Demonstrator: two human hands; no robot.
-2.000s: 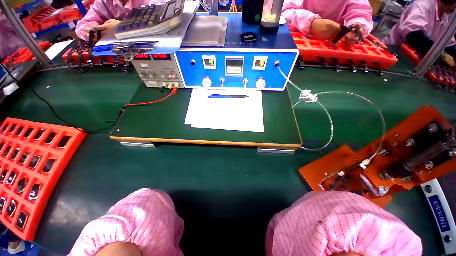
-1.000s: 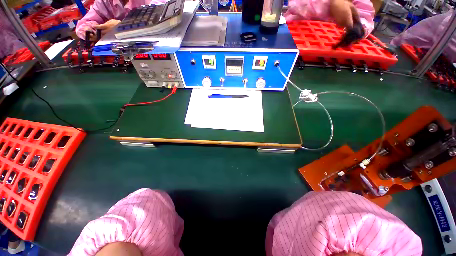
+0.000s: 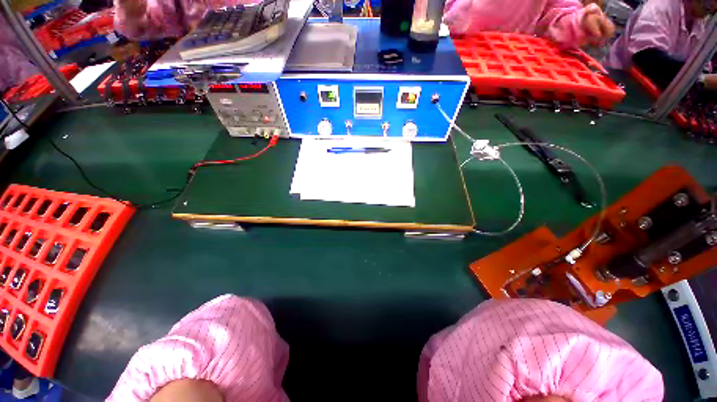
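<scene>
Both of my pink striped sleeves rest at the bottom edge. A little bare skin shows below each cuff, but the hands are cut off by the frame. In front lies a green base board (image 3: 244, 188) with a wooden edge. White sheets (image 3: 358, 184) lie on it with a blue pen (image 3: 358, 150) across their top. A blue box (image 3: 373, 118) with small displays stands behind. An orange-red compartment tray (image 3: 110, 235) with dark-screened watch units is at the left. An orange-brown clamp fixture (image 3: 519, 259) is at the right. A black strapped watch (image 3: 554, 163) lies on the mat behind the fixture.
A grey power supply (image 3: 248, 110) with a red lead stands beside the blue box. Clear tubing (image 3: 522, 200) loops from the box to the fixture. A white-blue device (image 3: 690, 338) is at the right edge. People in pink smocks work at red trays (image 3: 542, 67) across the bench.
The black strapped watch has appeared on the mat at the right. The person opposite has drawn their hand back from the red tray. My sleeves have not visibly moved.
</scene>
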